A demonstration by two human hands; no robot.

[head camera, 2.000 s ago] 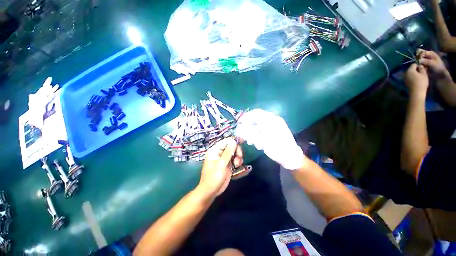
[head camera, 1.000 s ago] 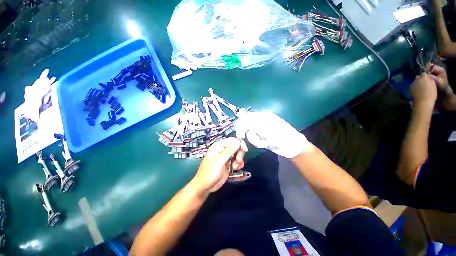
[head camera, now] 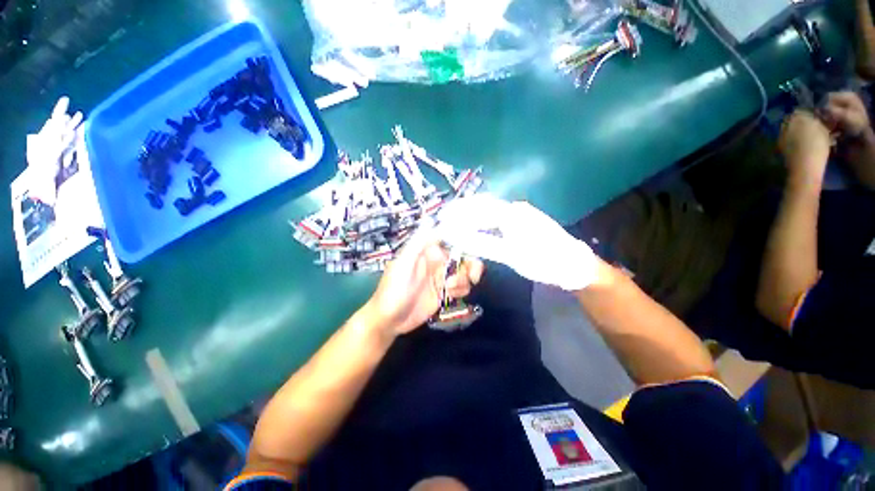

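Observation:
My bare left hand (head camera: 417,283) is closed around the wires of a wired base assembly (head camera: 455,315), whose disc-like base hangs below the fingers. My right hand (head camera: 518,240), in a white glove, meets the left fingertips at the top of the wires; its fingertips are overexposed, so its hold cannot be told. A pile of base assemblies (head camera: 360,230) with white sleeves lies just beyond my hands. A blue parts tray (head camera: 225,192) holds small dark connector housings (head camera: 197,166).
A clear plastic bag (head camera: 422,43) and a loose white sleeve (head camera: 336,97) lie beyond the pile. Several assemblies (head camera: 96,297) lie at left by an instruction sheet (head camera: 58,206). Wired units (head camera: 614,46) lie at the far right. A neighbour's hands (head camera: 815,129) work at right.
The view has shifted, so the bench things sit higher in the picture. My gloved hand now reaches further over my left fingertips. The held base still hangs below my left hand.

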